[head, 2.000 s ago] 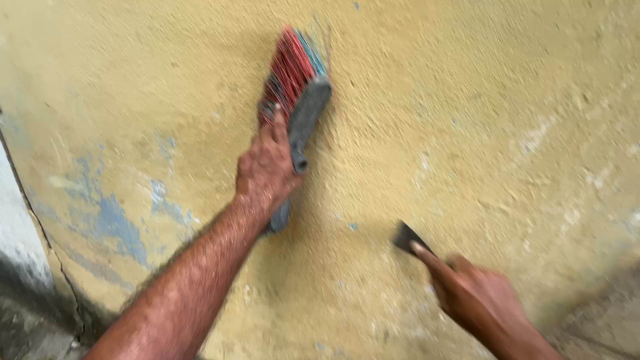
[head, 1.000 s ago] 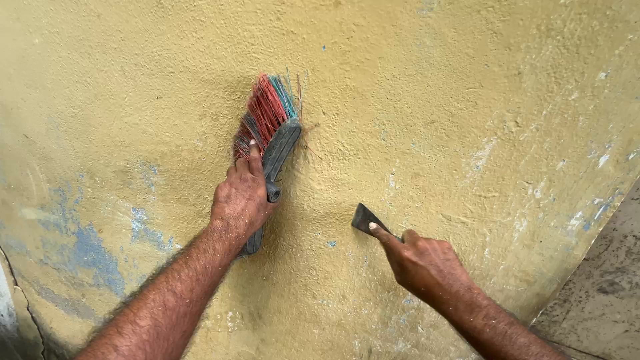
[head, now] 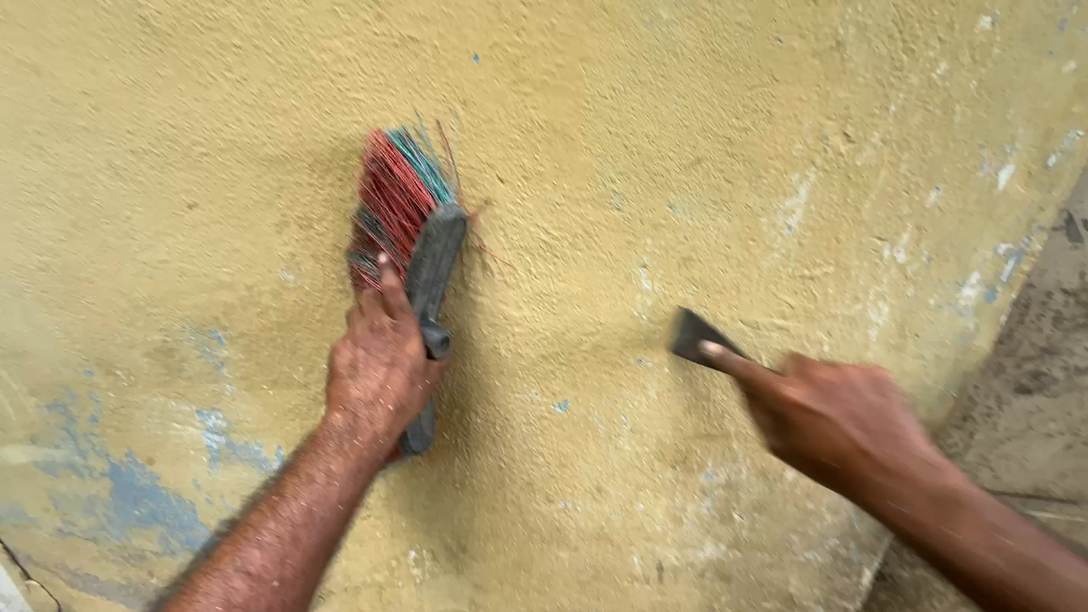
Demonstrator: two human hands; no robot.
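Observation:
My left hand (head: pixel 382 361) grips a worn broom head (head: pixel 435 255) with a grey plastic body and red and teal bristles, the bristles pointing up. It lies close against a rough yellow painted wall (head: pixel 578 153); whether it touches is hard to tell. My right hand (head: pixel 829 416) holds a dark scraper blade (head: pixel 701 336), its index finger stretched along the flat of the blade. The blade's edge points up and left at the wall, right of the broom head. The right hand and blade are slightly blurred. Small light specks dot my left hand and forearm.
Blue paint (head: pixel 149 506) shows through the yellow at lower left. White and blue chipped spots (head: pixel 973 289) mark the wall's right side. Grey, stained concrete (head: pixel 1037 382) borders the wall at right. A dark crack (head: pixel 25 574) runs at the lower left corner.
The view has shifted over the wall. Both hands keep hold of the same things, the broom head in the left and the scraper in the right.

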